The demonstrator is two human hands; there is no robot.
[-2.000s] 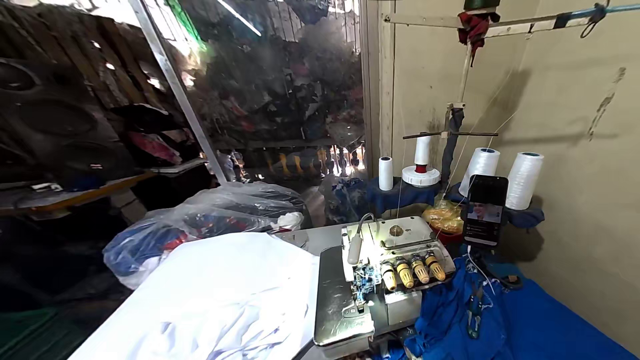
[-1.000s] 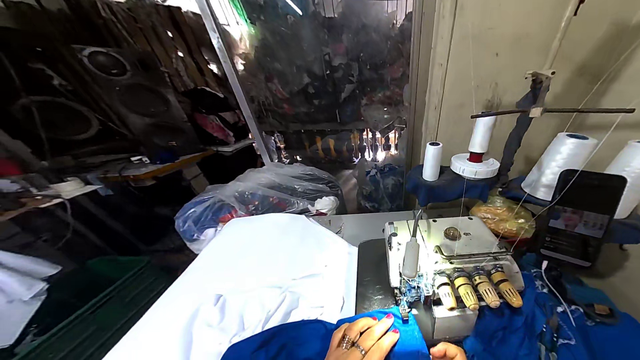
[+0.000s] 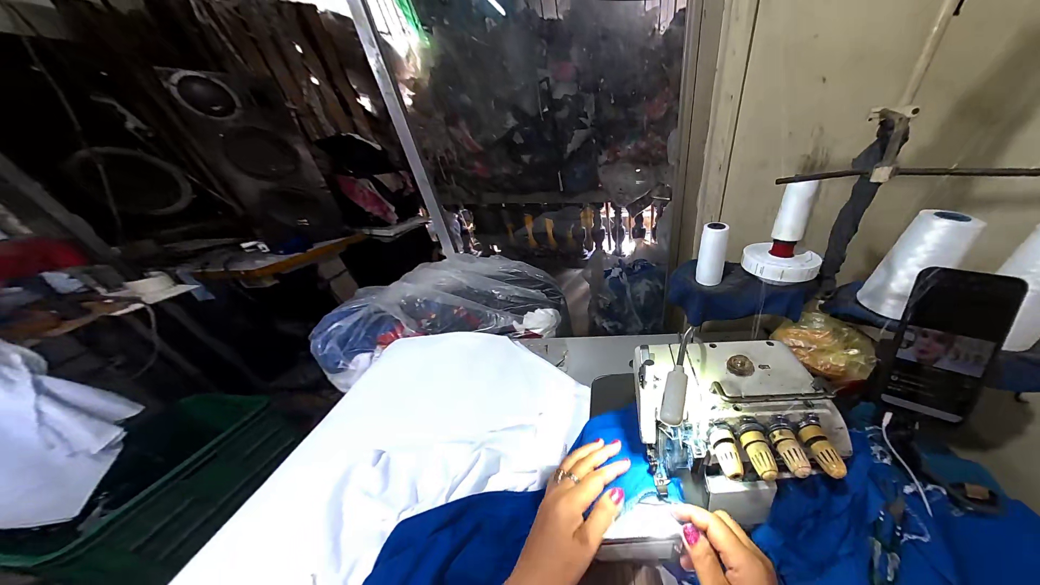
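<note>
An overlock sewing machine [image 3: 739, 382] stands at centre right, its lamp lit on the needle area. Blue fabric [image 3: 471, 532] runs under its presser foot [image 3: 660, 485] and hangs toward me. My left hand [image 3: 575, 513] lies on the fabric just left of the foot, fingers spread and pressing it flat. In front of the foot, my right hand [image 3: 719, 546] pinches the fabric's edge between thumb and forefinger. White fabric [image 3: 455, 414] is spread over the table to the left. Thread cones [image 3: 918, 264] stand behind the machine.
A clear plastic bag of cloth [image 3: 455, 301] sits behind the white fabric. A phone [image 3: 951, 345] stands at the right with a cable, near blue cloth [image 3: 967, 528] and thread snips [image 3: 887, 532]. A green crate [image 3: 187, 487] is at the lower left; loudspeakers [image 3: 260, 154] stand behind.
Two seconds ago no hands showed; both are now at the machine. Since one second ago, the blue fabric has come farther beside and under the foot, and my right hand shows more fully. The view has shifted.
</note>
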